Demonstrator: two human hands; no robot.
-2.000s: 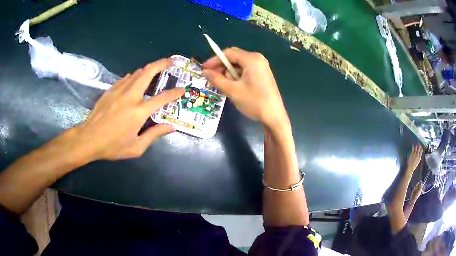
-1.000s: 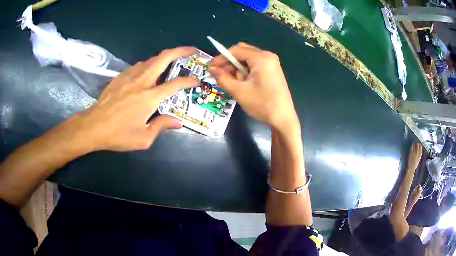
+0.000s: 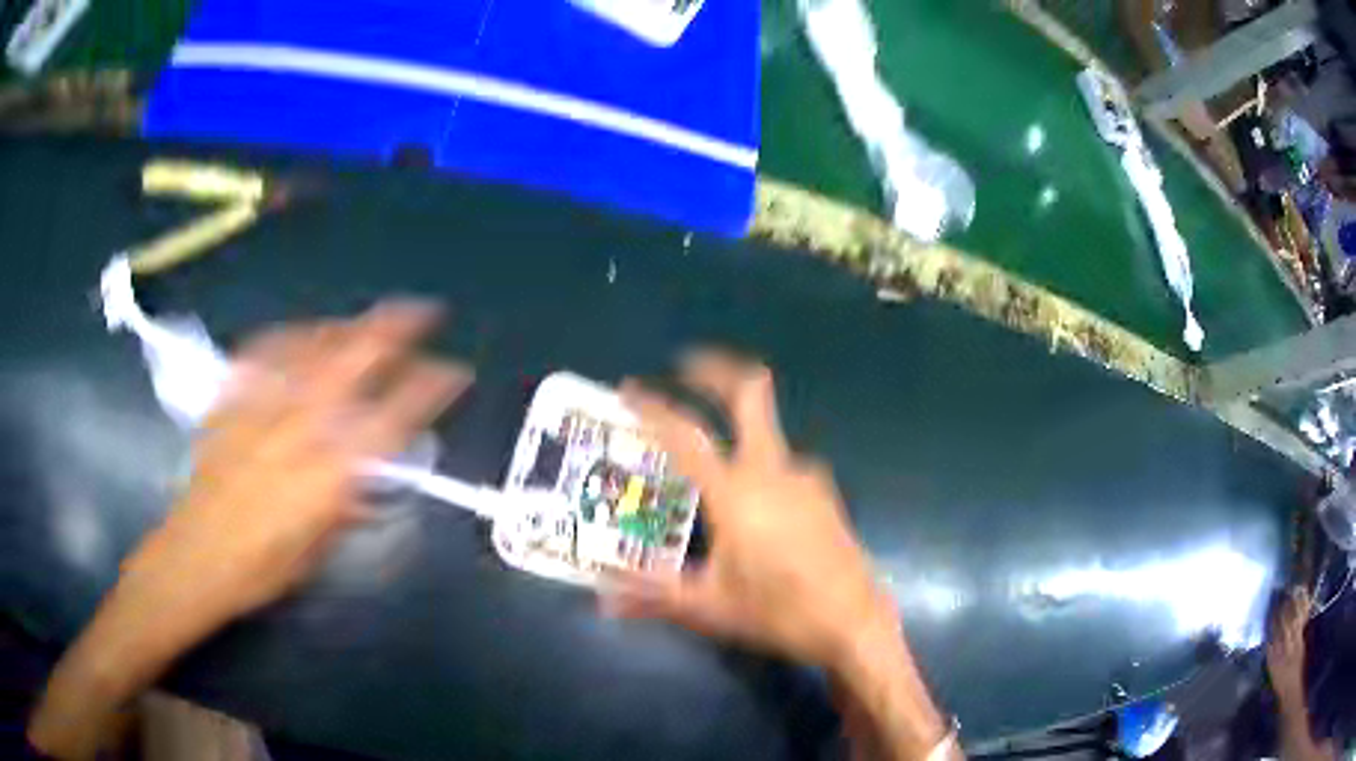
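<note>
The white power strip housing lies open side up on the dark green bench, with a green circuit board and a yellow block inside. Its white cord leaves the left side towards a bagged bundle. My left hand is blurred, over the bagged cord; I cannot tell whether it grips it. My right hand is blurred, around the housing's right side, thumb at the lower edge and fingers at the upper right. The slim off-white stick is not visible.
A blue sheet lies at the top, with part of a white housing on it. Yellow-handled pliers lie upper left. Bagged cords lie on the green conveyor behind the worn rail. Another person's arm is at far right.
My left hand has left the housing and moved left over the bagged cord. My right hand has opened around the housing's right side; the stick is gone from view. The camera view has shifted, showing more blue sheet.
</note>
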